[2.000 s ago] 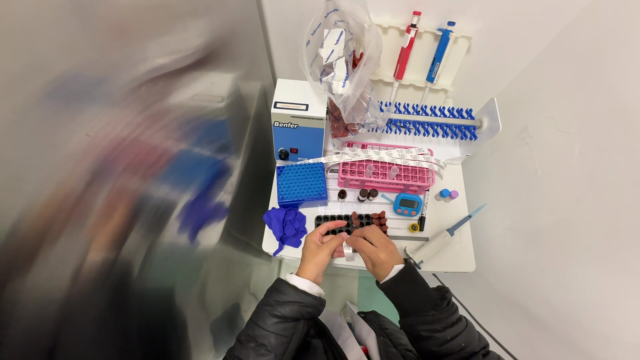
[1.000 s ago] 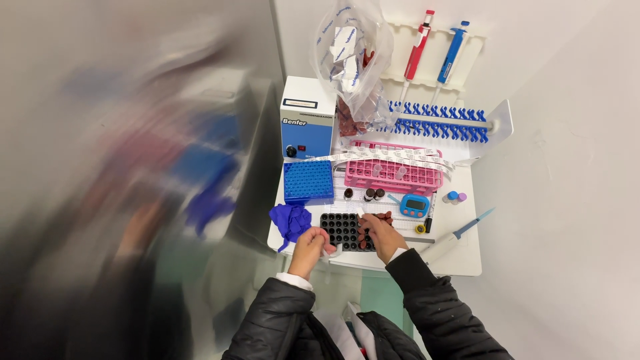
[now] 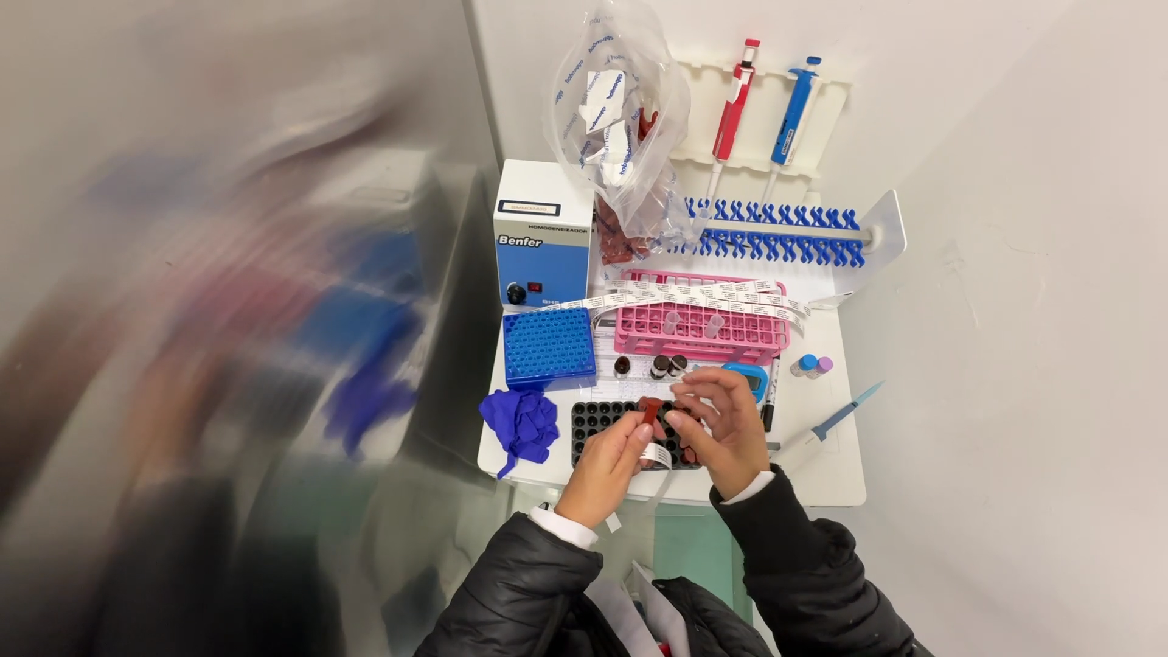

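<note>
Between its thumb and fingers my left hand (image 3: pixel 607 461) grips a small red-brown tube (image 3: pixel 651 412), and a strip of printed white labels (image 3: pixel 656 455) hangs by that hand. Just to the right, my right hand (image 3: pixel 723 429) has its fingers apart, with a tiny pale piece near the fingertips that is too small to tell. Both hands are over a black multi-well rack (image 3: pixel 591 422), which holds more red-brown tubes (image 3: pixel 689 454) at its right side, partly hidden. Dark vials (image 3: pixel 660 366) stand behind the rack, and a blue digital timer (image 3: pixel 748 376) is partly covered by the right hand.
A blue tube box (image 3: pixel 548 347) and crumpled purple gloves (image 3: pixel 518 425) lie left. Behind are a Benfer mixer (image 3: pixel 545 246), a pink tube rack (image 3: pixel 703 333) under label strips, a plastic bag (image 3: pixel 620 119) and hanging red (image 3: pixel 733 114) and blue (image 3: pixel 794 114) pipettes. Another pipette (image 3: pixel 826 429) lies right.
My right hand was at the tubes on the right of the black rack one second ago and is now raised near my left hand. A red-brown tube now shows in my left hand.
</note>
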